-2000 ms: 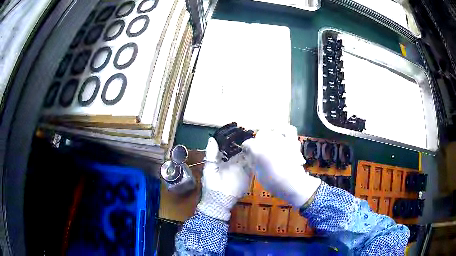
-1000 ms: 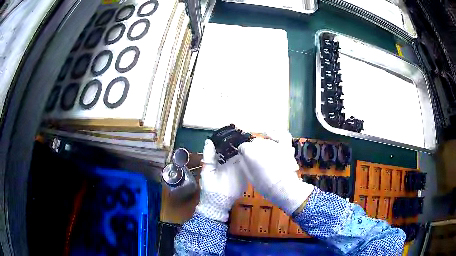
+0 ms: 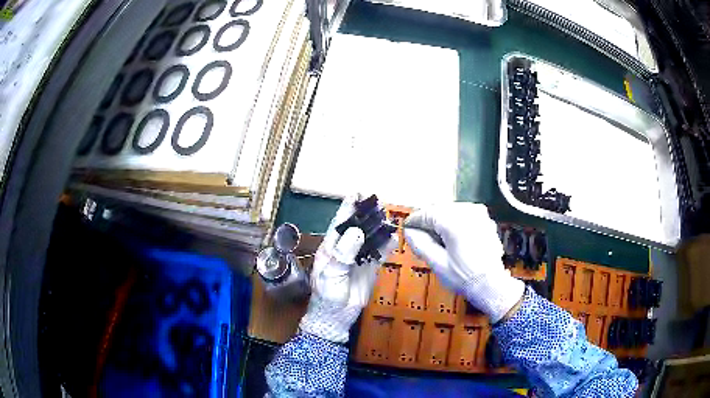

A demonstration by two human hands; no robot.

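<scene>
A black moulded housing point(image 3: 369, 225) is held in my gloved left hand point(image 3: 339, 268), thumb on its face, above the bench's near middle. My gloved right hand point(image 3: 459, 247) is just right of the housing, fingertips pinched together near its right edge. A thin light-coloured thing seems to show at these fingertips, too small to tell what it is. The orange pocket tray point(image 3: 419, 322) lies under and between my hands, black housings in its right part, partly hidden by my right hand. A white board point(image 3: 379, 116) lies beyond my hands.
A silver can with a round open lid point(image 3: 274, 264) stands left of my left hand. Stacked boards with black rings point(image 3: 192, 130) are far left, a blue bin point(image 3: 222, 311) lower left. A metal tray point(image 3: 599, 140) and a second orange tray point(image 3: 589, 295) are right.
My right hand has moved right, off the housing. My left hand has turned the housing more upright. More of the orange tray's pockets show between my hands. The view has shifted slightly.
</scene>
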